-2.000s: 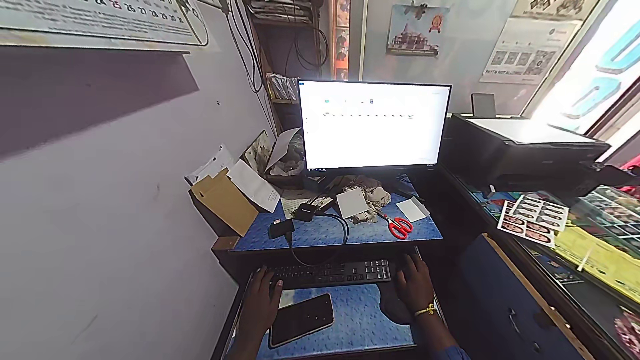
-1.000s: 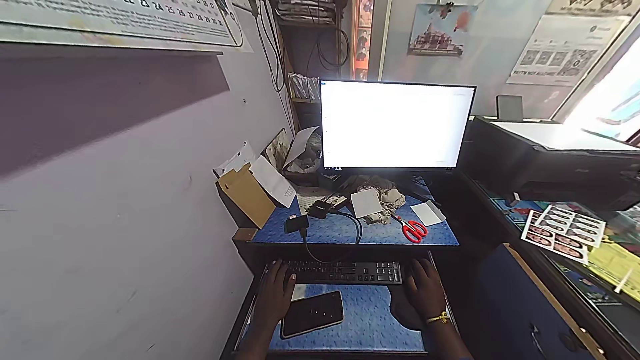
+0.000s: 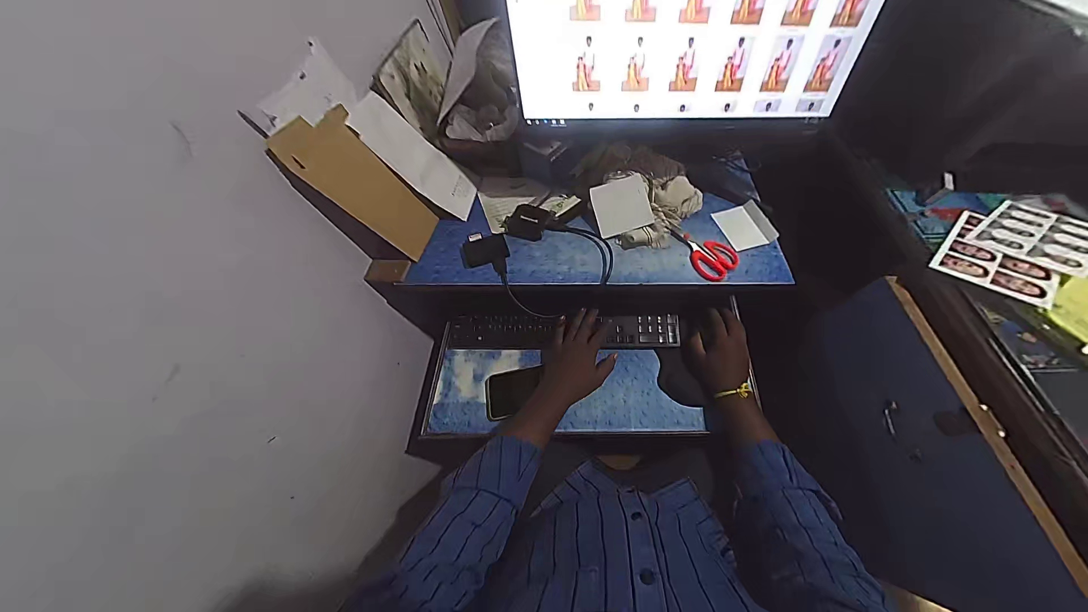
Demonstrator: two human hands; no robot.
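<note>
My left hand (image 3: 578, 361) rests with fingers apart on the right half of a black computer keyboard (image 3: 501, 333), its forearm crossing over a dark smartphone (image 3: 512, 391). My right hand (image 3: 718, 350), a yellow thread at its wrist, lies at the back right of the pull-out tray, by the dark mouse pad (image 3: 677, 380); whether a mouse is under it cannot be seen. Behind them a monitor (image 3: 688, 64) shows rows of small pictures. Red-handled scissors (image 3: 712, 258) lie on the blue desk top, near black adapters (image 3: 484, 252) with a cable.
A bundle of cloth or string (image 3: 676, 200), a white square card (image 3: 621, 206) and an open white paper (image 3: 745, 226) lie below the monitor. Brown cardboard (image 3: 357, 183) leans at the left wall. Printed photo sheets (image 3: 994, 259) lie on the right counter, beside a blue cabinet door (image 3: 901, 425).
My left hand has moved right along the keyboard, its forearm now partly covering the phone. The screen has gone from mostly white to rows of pictures. The view has tilted down.
</note>
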